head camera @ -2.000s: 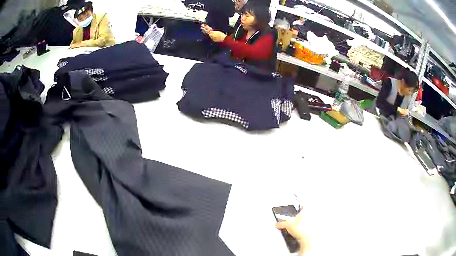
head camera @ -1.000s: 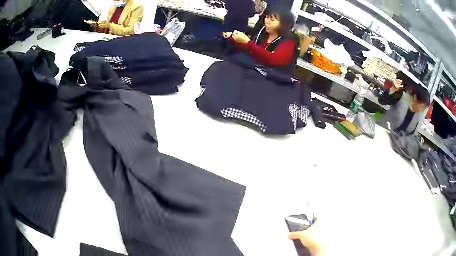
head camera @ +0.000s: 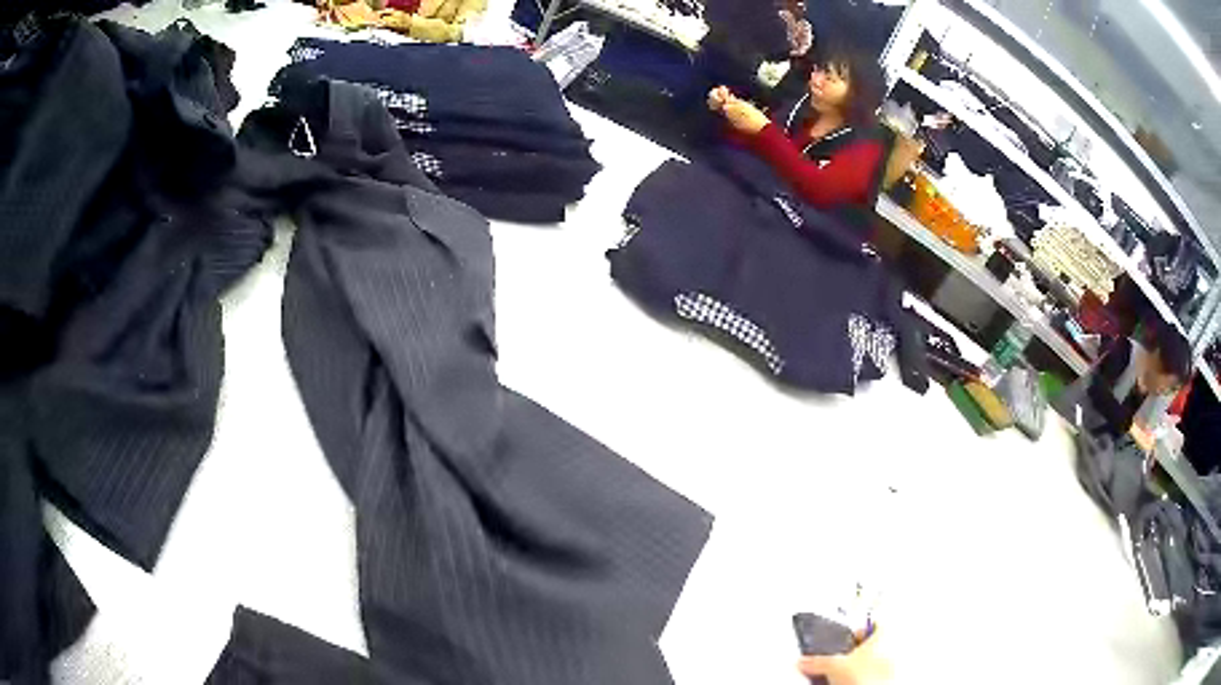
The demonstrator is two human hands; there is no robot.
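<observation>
My right hand (head camera: 853,662) is at the bottom edge, partly cut off, with its fingers on a dark mobile phone (head camera: 822,632). A small blue and white thing shows by the fingers, too blurred to name. My left hand is not in view. A dark pinstripe garment (head camera: 442,402) lies spread and creased in front of me, one wide leg reaching toward the phone. A heap of the same striped garments (head camera: 121,295) lies at the left. Another dark striped piece (head camera: 288,653) shows at the bottom edge.
Folded navy tops (head camera: 496,134) are stacked at the far side of the white table (head camera: 777,468). More navy tops (head camera: 763,274) lie beside them. A green box (head camera: 978,406) and a bottle stand at the far right edge. People sit beyond the table, before shelves.
The view has turned left and down, so things sit farther right and the phone and right hand lower. The right hand stays at the phone. More of the bottom striped piece shows.
</observation>
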